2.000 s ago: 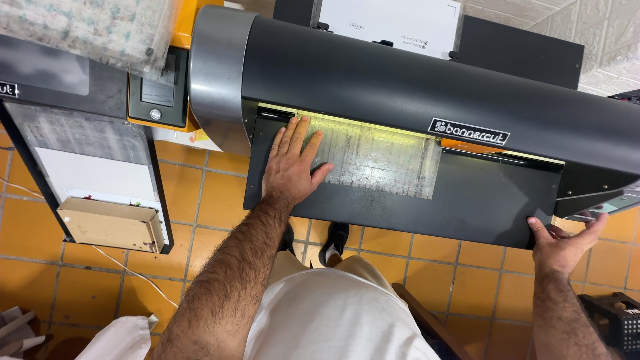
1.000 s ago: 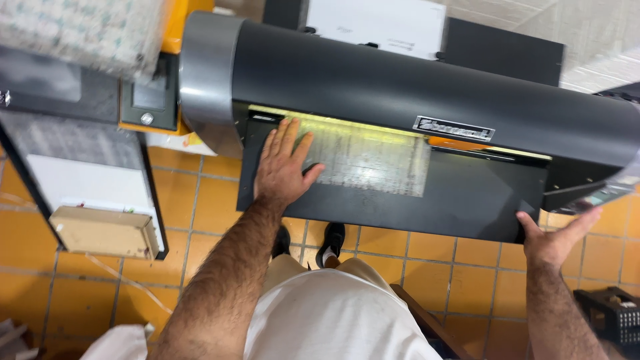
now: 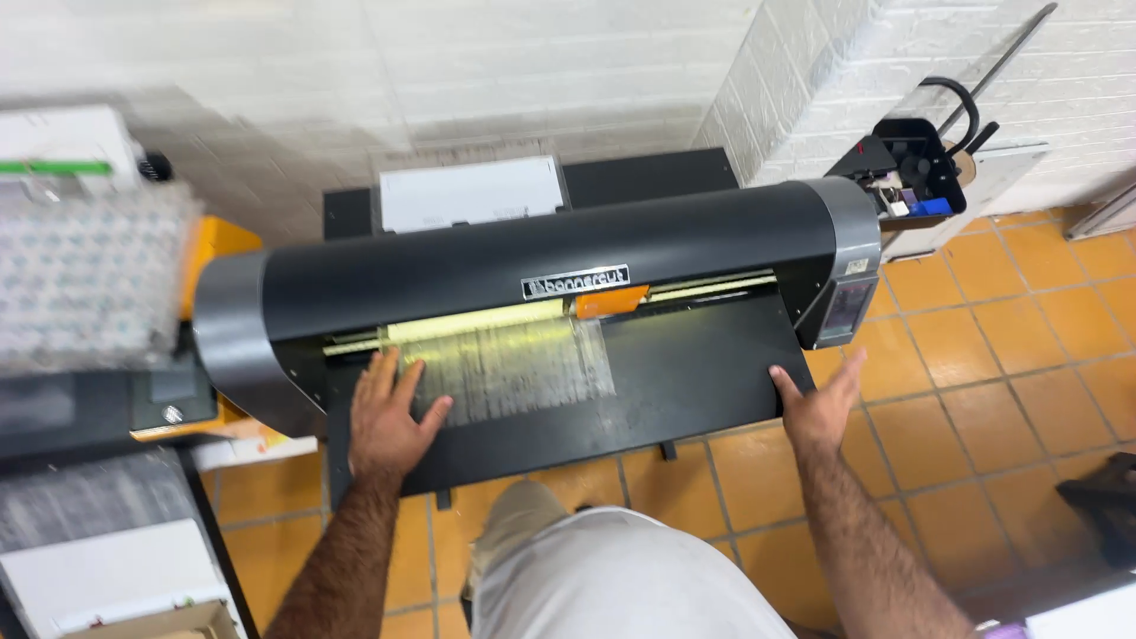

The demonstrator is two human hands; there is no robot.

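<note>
My left hand (image 3: pixel 390 417) lies with spread fingers on the left end of the black front tray (image 3: pixel 692 373) of a Bannercut cutting machine (image 3: pixel 550 240). Its fingertips touch the left edge of a translucent, streaked sheet (image 3: pixel 519 373), whose far edge meets the lit slot. My right hand (image 3: pixel 816 404) is at the tray's right edge, thumb on top and fingers spread outward, holding nothing. An orange carriage (image 3: pixel 611 303) sits in the slot near the sheet's right side.
A white sheet (image 3: pixel 470 193) with print lies behind the machine. A control panel (image 3: pixel 848 311) is at its right end. Beyond stands a black bin (image 3: pixel 923 169) of small items. At left are a bubble-wrapped package (image 3: pixel 89 275) and another orange-and-black machine (image 3: pixel 173 404).
The view has swung, now showing the machine's right end and the bin. The orange carriage has moved left along the slot, towards the sheet. Both hands keep their places on the tray.
</note>
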